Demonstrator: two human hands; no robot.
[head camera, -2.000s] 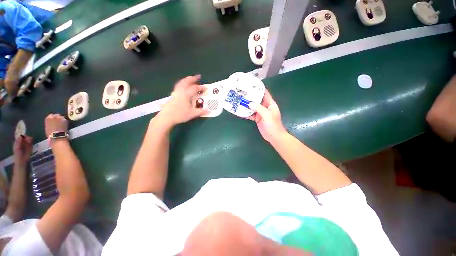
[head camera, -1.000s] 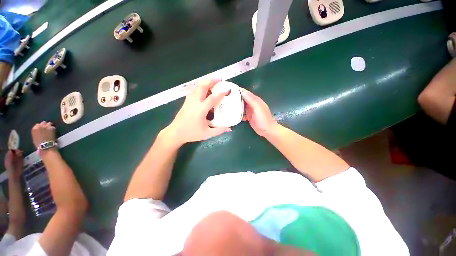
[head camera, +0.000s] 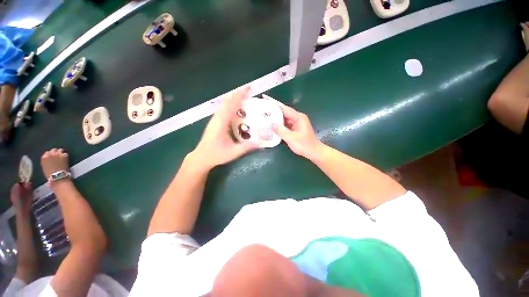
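Observation:
A cream housing (head camera: 260, 120) is held between my two hands, above the green work surface near the pale rail. Its front faces up and shows round openings and a dark reddish opening. My left hand (head camera: 219, 130) holds its left side with the fingers spread around the edge. My right hand (head camera: 297, 134) holds its right side, with the thumb on the front. No blue board shows; the underside is hidden, so I cannot tell if the halves are fully closed.
A grey post (head camera: 304, 37) rises beyond my hands from the rail (head camera: 342, 47). Cream units (head camera: 144, 104) lie on the belt (head camera: 232, 35). A white disc (head camera: 413, 68) lies right. Another worker's hand (head camera: 55, 160) is at left, and an arm (head camera: 510, 104) at right.
The shell with the blue board and the front cover, held side by side, are now one stacked housing. It has turned so its front faces up. The view has shifted.

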